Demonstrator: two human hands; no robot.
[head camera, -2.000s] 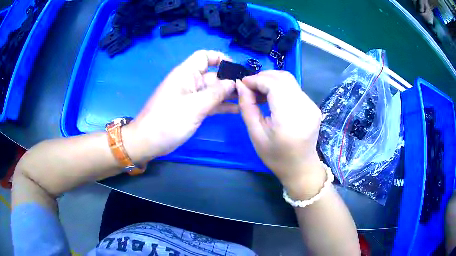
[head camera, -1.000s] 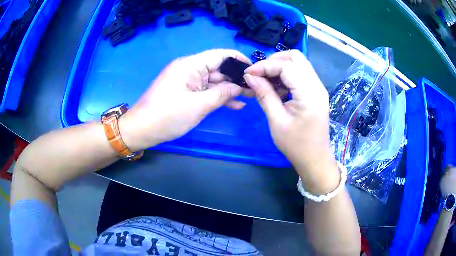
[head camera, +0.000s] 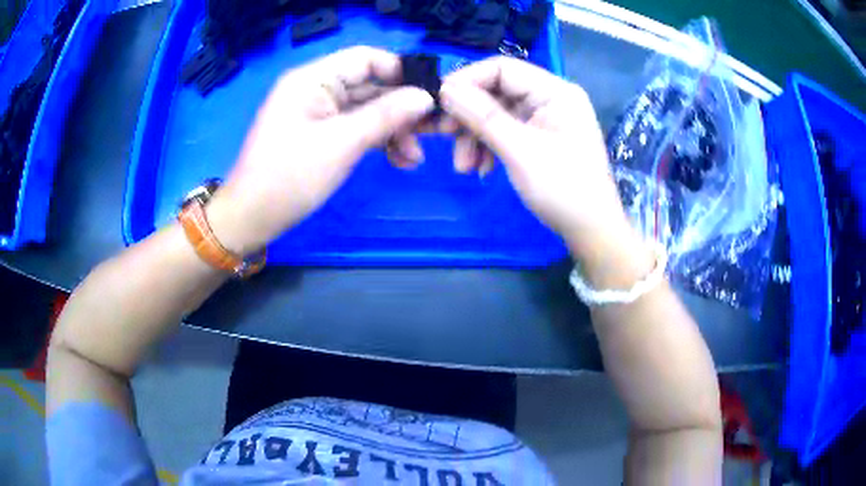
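Observation:
My left hand (head camera: 328, 123) is over the blue work tray (head camera: 399, 242) and holds a matte black plastic housing (head camera: 421, 72) between thumb and fingers. My right hand (head camera: 532, 133) meets it there, its thumb and fingertips pinched at the housing's right edge. Whether a small ring is between the right fingertips cannot be seen. More black housings (head camera: 313, 26) lie piled along the tray's far edge. A few shiny black rings (head camera: 513, 49) show at the tray's far right, partly behind the right hand.
A clear zip-lock bag of shiny black pieces (head camera: 698, 152) lies right of the tray. A blue right parts bin (head camera: 807, 285) stands beyond it. A blue left parts bin (head camera: 43, 142) is at the left edge. A pale metal rail (head camera: 665, 43) borders a green surface at the top right.
The housing in my left fingers has turned more upright. Both hands, the tray and the bag sit higher in the view. Another person's hand at the right bin is no longer in view.

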